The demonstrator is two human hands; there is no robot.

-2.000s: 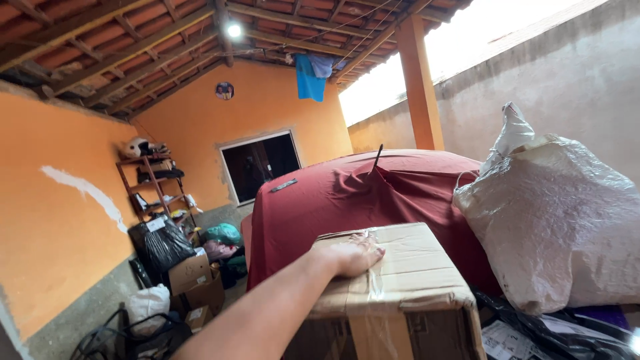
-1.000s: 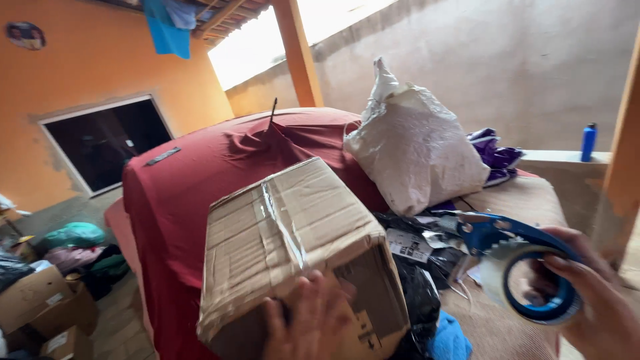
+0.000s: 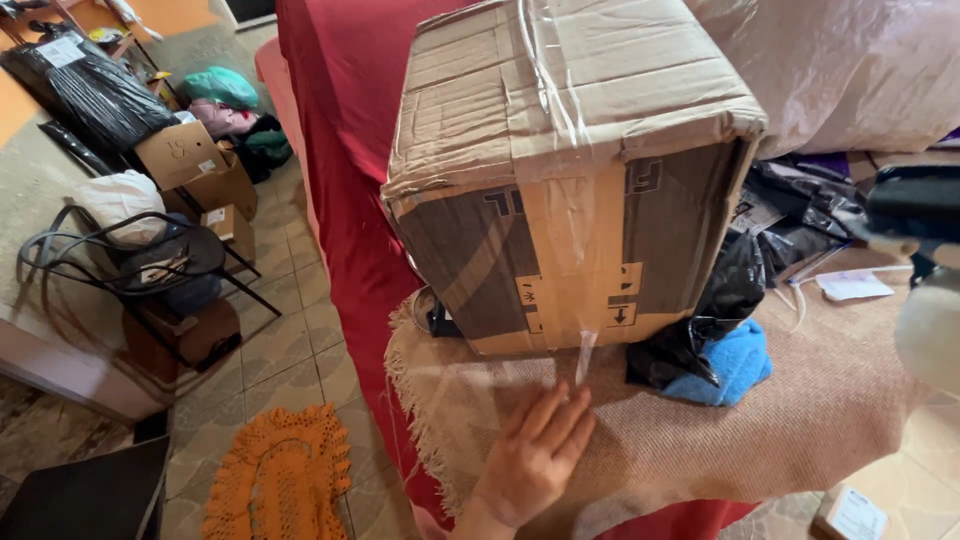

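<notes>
A large cardboard box (image 3: 480, 262) with a crumpled top stands on a woven beige cloth (image 3: 675, 442), over a red cover (image 3: 360, 285). Clear packing tape (image 3: 581, 202) runs across its top and down the near side, with a loose end at the bottom edge. My left hand (image 3: 536, 450) is by that loose end, fingers extended; whether it touches the tape cannot be told. A blue tape dispenser (image 3: 911, 217), blurred and cut off, shows at the right edge. My right hand is out of view.
Black plastic (image 3: 731, 285) and a blue cloth (image 3: 724, 367) lie right of the box, below a big whitish sack (image 3: 810, 75). A black chair (image 3: 172, 259), smaller cardboard boxes (image 3: 180, 154) and an orange crocheted mat (image 3: 281, 476) are on the left. A small white-labelled box (image 3: 851, 514) sits lower right.
The view has tilted down toward the box. My left hand has gone from the box's near side to below its bottom edge. My right hand, seen with the dispenser one second ago, has left view.
</notes>
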